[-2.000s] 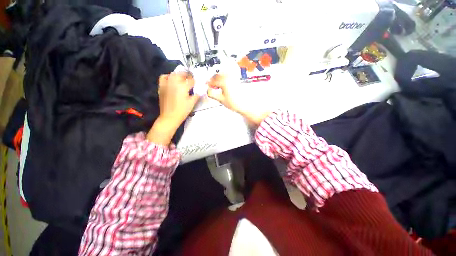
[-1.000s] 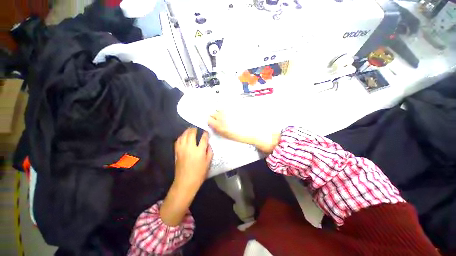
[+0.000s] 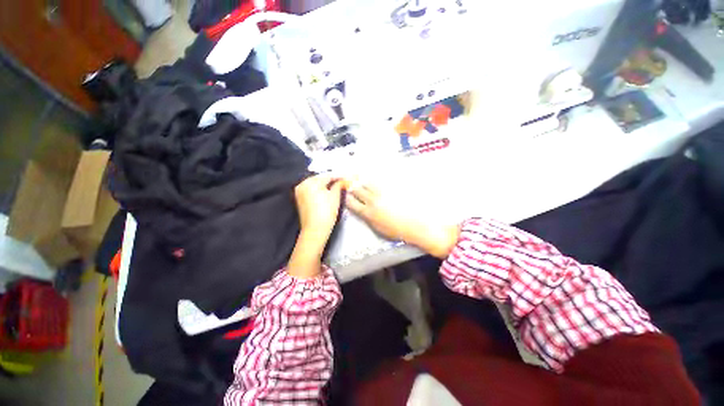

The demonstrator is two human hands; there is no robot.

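Note:
The black garment (image 3: 214,190) lies heaped left of the needle area, its right edge reaching my left hand. My left hand (image 3: 317,208) pinches this edge between thumb and fingertips, a little in front of the presser foot (image 3: 340,136). My right hand (image 3: 389,218) lies just to the right on the white machine bed, its fingertips close to the left ones; whether it grips cloth cannot be told. The white sewing machine (image 3: 508,59) stands behind both hands. A small red spot (image 3: 178,254) shows on the black cloth.
Red snips (image 3: 429,147) and orange pieces (image 3: 425,120) are under the machine arm. A small dark tray (image 3: 633,111) is at right. More black cloth (image 3: 635,214) hangs at right. A cardboard box (image 3: 83,190) and a red basket (image 3: 33,315) stand on the floor at left.
The view has swung left, showing more floor. My left hand has moved up from the bed's front to beside my right fingertips. The garment heap has shifted and its orange label no longer shows.

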